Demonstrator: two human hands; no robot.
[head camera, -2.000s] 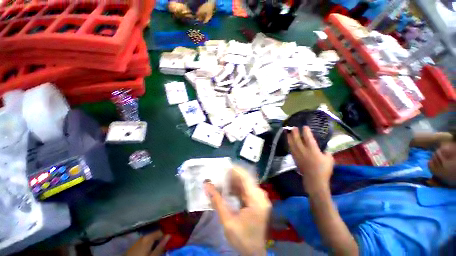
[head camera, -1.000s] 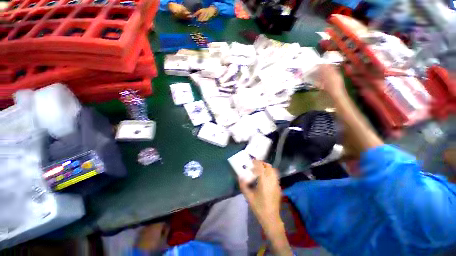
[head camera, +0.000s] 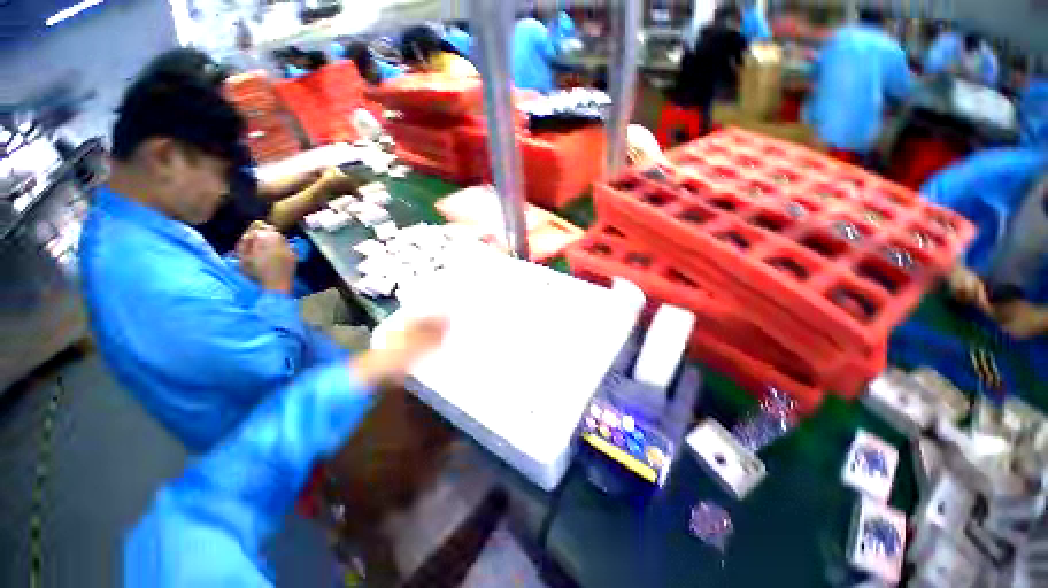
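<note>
My left hand, in a blue sleeve, is blurred at the near left edge of the large white foam box; its fingers and any held item are unclear. My right hand is out of the picture. A white housing lies right of the dark tape dispenser, beside a glittering stack of clear discs. A loose clear disc lies nearer. Two housings with patterned discs lie further right, beside the housing pile.
Red compartment trays are stacked behind the dispenser. A metal post stands behind the foam box. A person in blue sits at left, near more white housings. Another person's hands are at the right edge.
The view has swung left, bringing the foam box and seated person into sight. My left arm now reaches out to the box. The hand earlier holding a white housing is out of view.
</note>
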